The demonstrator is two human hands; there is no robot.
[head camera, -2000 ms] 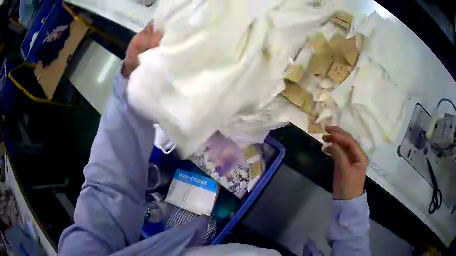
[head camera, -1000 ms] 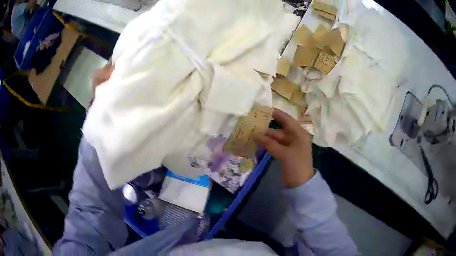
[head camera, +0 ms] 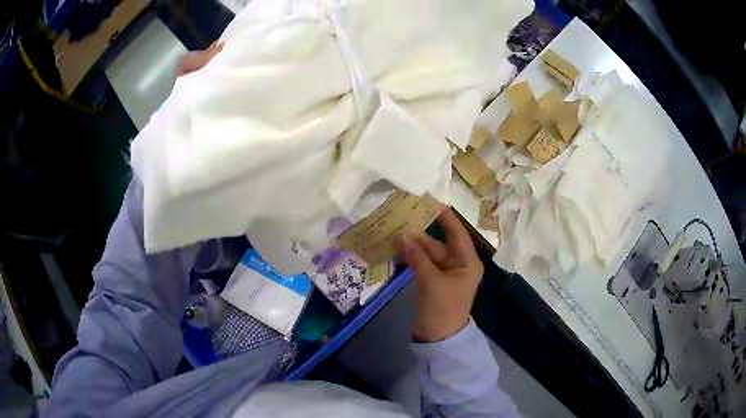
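Observation:
A large cream-white cloth bundle point(head camera: 245, 139), tied round its middle with a narrow white strip point(head camera: 350, 51), lies over my left forearm and hand. My left hand point(head camera: 199, 59) shows only in part at the bundle's upper left edge; its fingers beneath the cloth are hidden. My right hand point(head camera: 446, 273) pinches a tan printed ticket point(head camera: 388, 227) between thumb and fingers at the bundle's lower right edge. Whether the ticket is joined to the bundle cannot be told.
A blue crate point(head camera: 360, 322) below holds a white and blue box point(head camera: 268, 292) and purple-print cloth point(head camera: 343, 282). The white table point(head camera: 572, 298) at right bears tan tickets point(head camera: 518, 121), white cloth pieces point(head camera: 572, 196), a sewing machine point(head camera: 687, 269) and black-handled scissors point(head camera: 657, 367).
My right hand has moved left from beside the table to the bundle and now grips the ticket. The bundle has turned and shifted left, showing its tie. The table sits lower in view.

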